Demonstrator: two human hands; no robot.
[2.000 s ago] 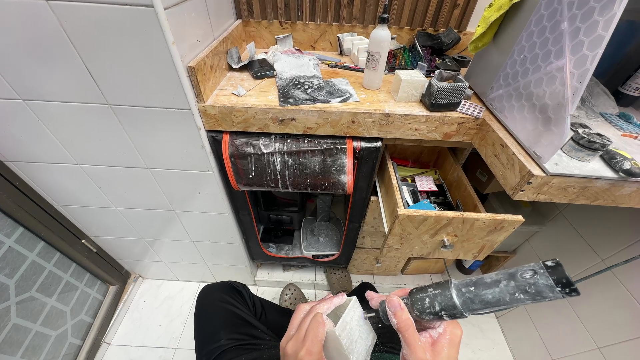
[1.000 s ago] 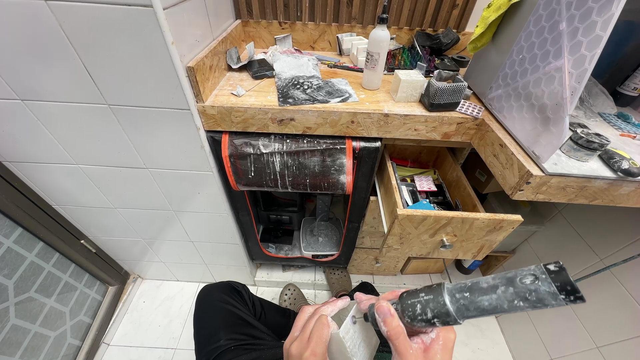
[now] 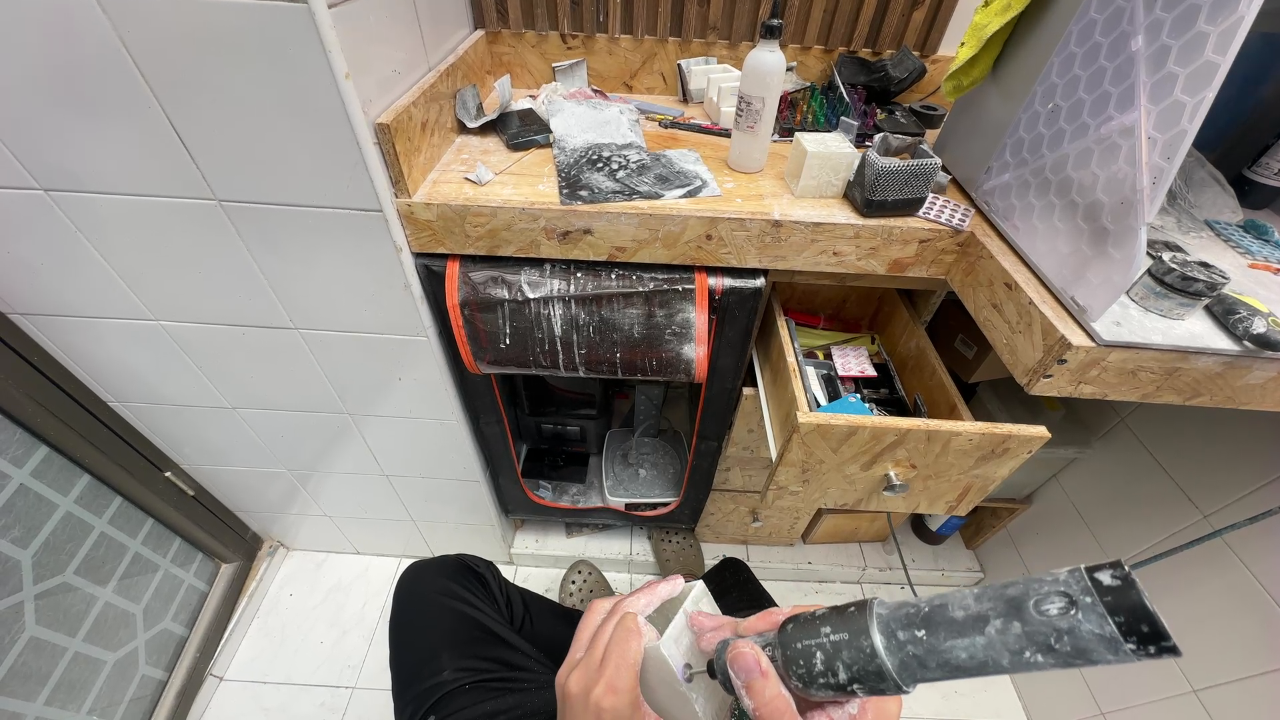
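Observation:
In my left hand (image 3: pixel 610 655) is a whitish, box-like block (image 3: pixel 675 665), held low in the view above my lap. My right hand (image 3: pixel 770 670) grips the front end of a black handheld rotary tool (image 3: pixel 960 635), which is coated with white dust. The tool's small tip meets the near face of the block, or is very close to it. Its body points out to the right. White dust covers the fingers of both hands. The block's lower part is partly hidden by my fingers.
An open chipboard drawer (image 3: pixel 920 450) with small items juts out ahead. Above it, the chipboard bench (image 3: pixel 650 230) bears a plastic bottle (image 3: pixel 757 105), a pale cube (image 3: pixel 820 165), a mesh cup (image 3: pixel 893 175) and dusty sandpaper-like sheets (image 3: pixel 630 170). A black enclosure (image 3: pixel 735 400) stands beneath, left of the drawer.
The rotary tool has shifted slightly, its far end now further right than two seconds ago. The block has turned a little in my left hand.

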